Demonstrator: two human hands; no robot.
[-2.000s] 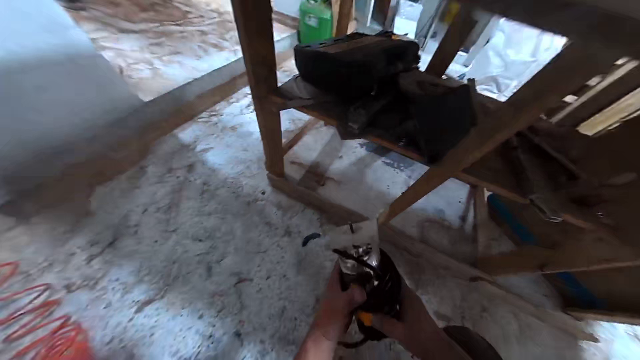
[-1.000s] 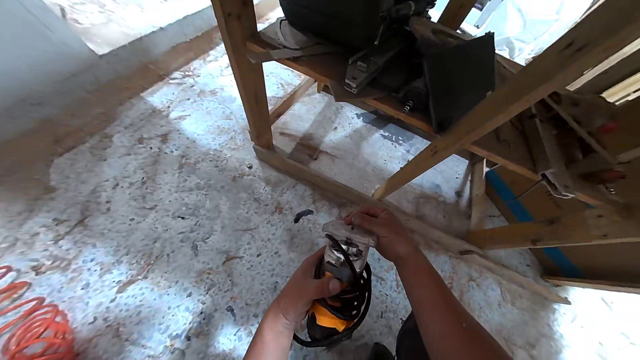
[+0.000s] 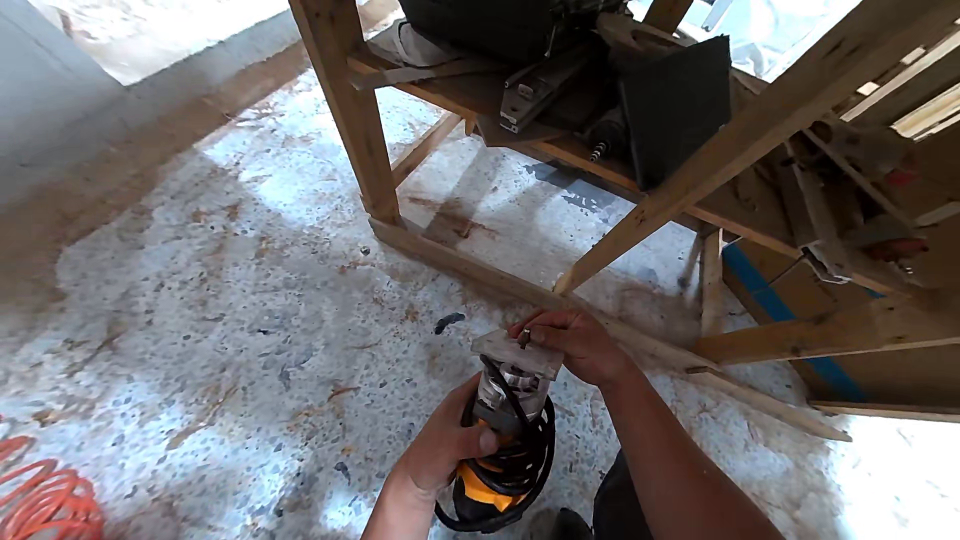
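Observation:
A yellow and black trim router (image 3: 491,487) with a metal upper body is held upright over the floor, its flat base plate (image 3: 517,354) on top. A router bit (image 3: 524,338) sticks up through the plate. Around the body, a black power cord (image 3: 546,450) is wound in loops. My left hand (image 3: 450,442) is closed around the body and cord, thumb across the front. My right hand (image 3: 577,345) grips the far right edge of the base plate, with its fingers beside the bit.
A wooden workbench frame (image 3: 480,262) stands ahead, its lower shelf (image 3: 607,172) holding a dark case (image 3: 480,26), a drill bit (image 3: 598,150) and a dark panel (image 3: 675,112). An orange coiled hose (image 3: 56,502) lies at bottom left. Beyond the left floor runs a low wall ledge (image 3: 195,71).
My right hand has moved from the router's lower body up to its base plate. The router's plate and bit show more plainly now.

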